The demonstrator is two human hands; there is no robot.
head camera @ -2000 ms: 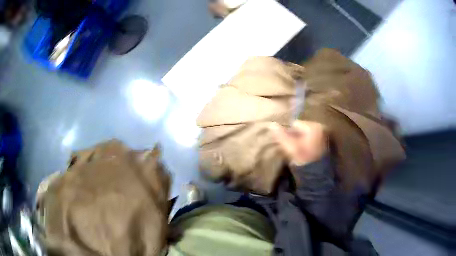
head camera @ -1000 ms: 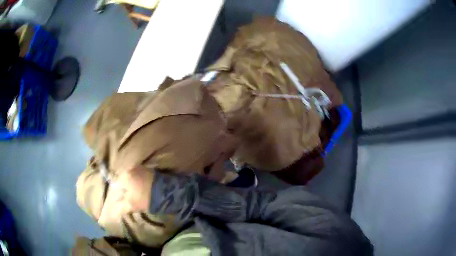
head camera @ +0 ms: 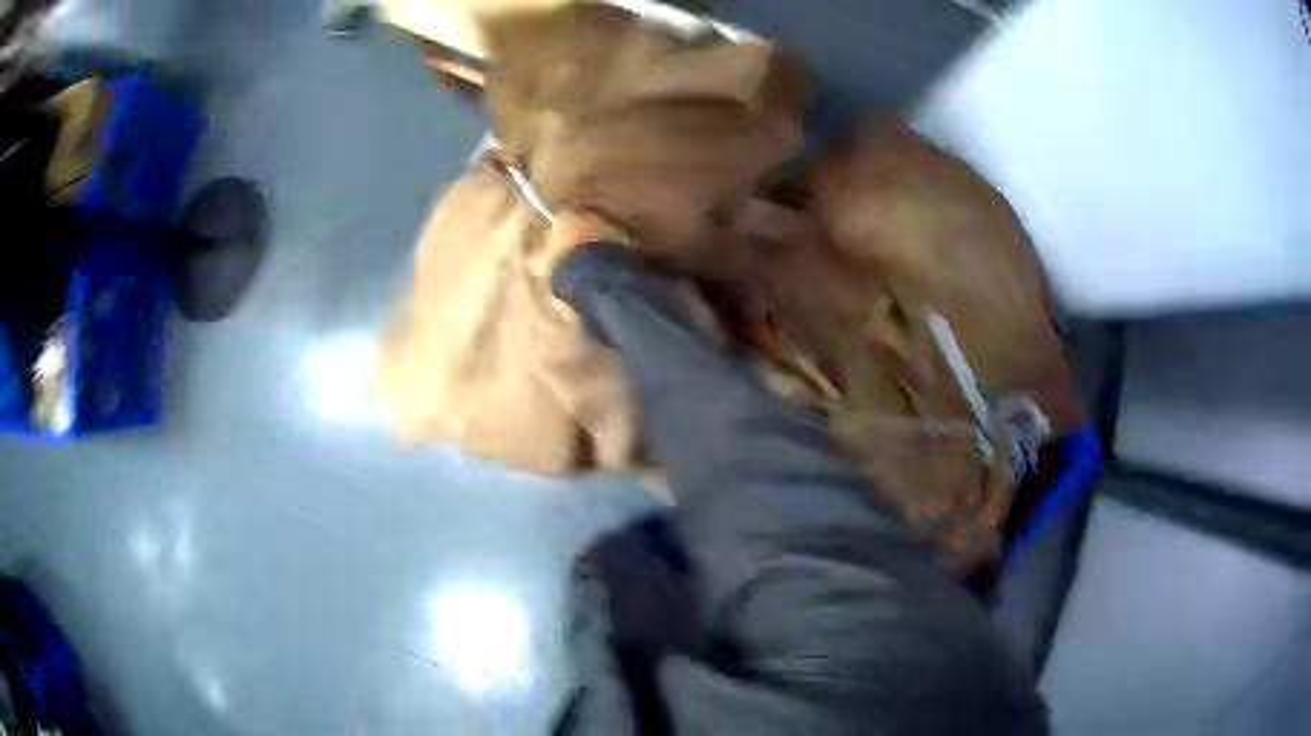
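Note:
My right hand (head camera: 585, 230), blurred, reaches up and left from a dark sleeve and grips a large brown fabric bundle (head camera: 482, 324) beside its thin pale tie strip (head camera: 523, 184). The bundle spreads above and left of the hand; my fingers are mostly hidden. A second brown bundle (head camera: 935, 237) lies against it on the right, with a knotted white strip (head camera: 1014, 429) on its lower right side. A blue crate edge (head camera: 1061, 496) shows beside and below this bundle. My left hand cannot be made out.
A white tabletop (head camera: 1136, 158) stands at the upper right, with grey panels and a dark edge below it. A blue crate (head camera: 122, 302) with dark contents and a dark round disc (head camera: 223, 247) are at the left. Another blue object (head camera: 43, 654) is at the lower left. The grey floor (head camera: 288, 532) reflects lights.
The held bundle and my right hand have moved up and to the right from the lower left. The bundle now covers the white tabletop behind it. The view has also shifted.

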